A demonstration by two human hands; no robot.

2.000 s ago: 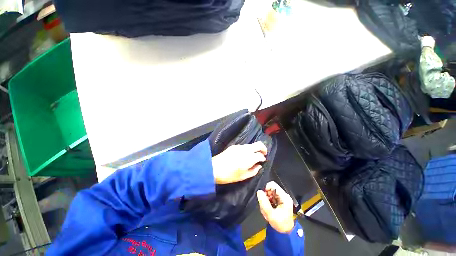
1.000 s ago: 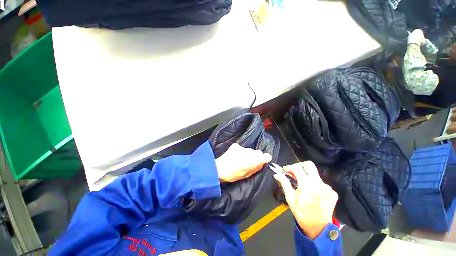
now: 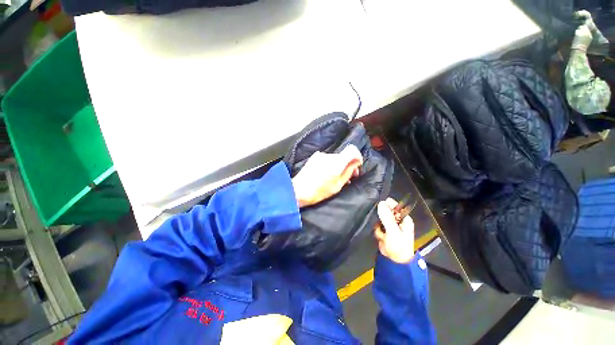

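Observation:
A dark, soft assembled backpack (image 3: 324,229) lies on the wearer's lap against the table edge, its zip mouth partly open at the top. My left hand (image 3: 327,176) grips the backpack's fabric near its upper middle, with the fingertips partly hidden in the folds. My right hand (image 3: 396,232) is just right of the backpack, apart from it, closed around small reddish-brown thread snips (image 3: 400,211) with the tips pointing up. Loose threads are too small to tell.
The white-covered table (image 3: 202,101) spans the front, with dark stacked bag bodies (image 3: 162,5) at its far edge. A green crate (image 3: 61,141) is at left. Quilted backpacks (image 3: 502,128) are piled at right, beside a blue bin (image 3: 593,236). Another person's sleeve (image 3: 585,84) shows at upper right.
My right hand has drawn back from the backpack's edge, away from my left hand, with the snips still in it. My left hand has shifted its hold higher on the backpack. The view has shifted.

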